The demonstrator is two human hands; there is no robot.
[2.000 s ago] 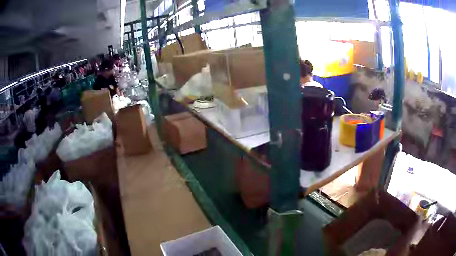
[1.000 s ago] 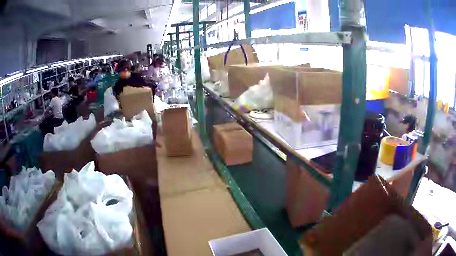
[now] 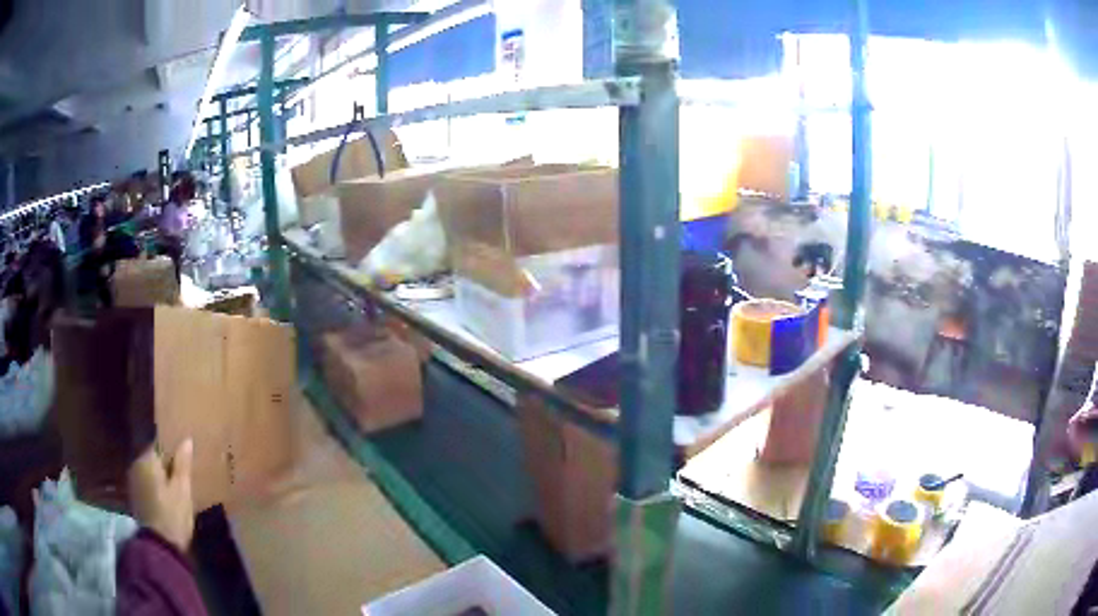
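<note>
My left hand [image 3: 166,496], bare with a maroon sleeve, is at the lower left. It holds an upright brown carton [image 3: 229,403] by its lower near side. The carton's near left face is dark and small dark printed lines show on its right face. The fingers are partly hidden against the carton. My right hand is not in view. Another brown carton [image 3: 1023,566] is cut off at the bottom right corner.
Cardboard [image 3: 337,542] covers the line beside a green frame post [image 3: 647,301]. A white tray [image 3: 464,590] is at bottom centre. White bags [image 3: 72,542] are at lower left. Tape rolls [image 3: 897,529] lie on a side table. Part of another person's hand [image 3: 1084,427] shows at the right edge.
The view has turned right. My left hand has come into view, holding a carton that now appears larger and nearer. The dark open carton at lower right has left its earlier place in view.
</note>
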